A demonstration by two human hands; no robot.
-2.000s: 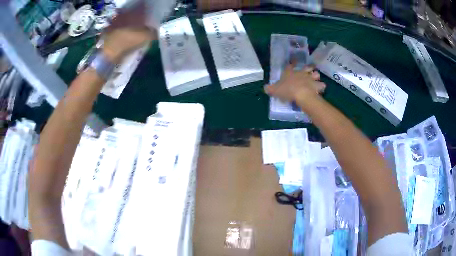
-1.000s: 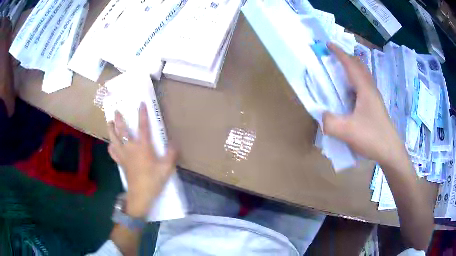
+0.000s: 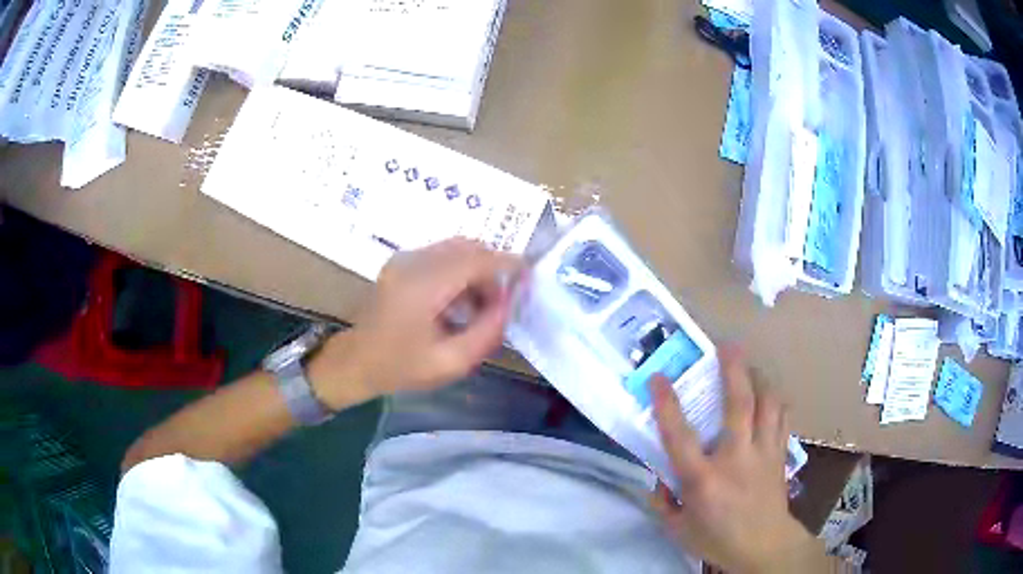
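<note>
A white retail carton (image 3: 370, 179) with a row of diamond icons lies slanted on the brown table. A clear plastic tray (image 3: 628, 325) sits at its right end, slanted, with small parts in its wells and a light-blue sachet (image 3: 671, 364) on it. My right hand (image 3: 729, 460) holds the tray's lower end, fingers over the sachet area. My left hand (image 3: 449, 314) is at the carton's right end, fingers bent at the tray's upper left edge. It is slightly blurred, and whether it grips carton or tray is unclear.
More cartons (image 3: 421, 56) lie at the upper left. Filled trays (image 3: 802, 146) stand at the right, with a black cable (image 3: 724, 39) beside them. Paper slips (image 3: 909, 370) and a blue sachet (image 3: 958, 391) lie near the right table edge. A red stool (image 3: 146, 331) is below left.
The carton has turned from upright to slanting across the table. The tray has moved left and down to the carton's end. My left hand has moved right to that end.
</note>
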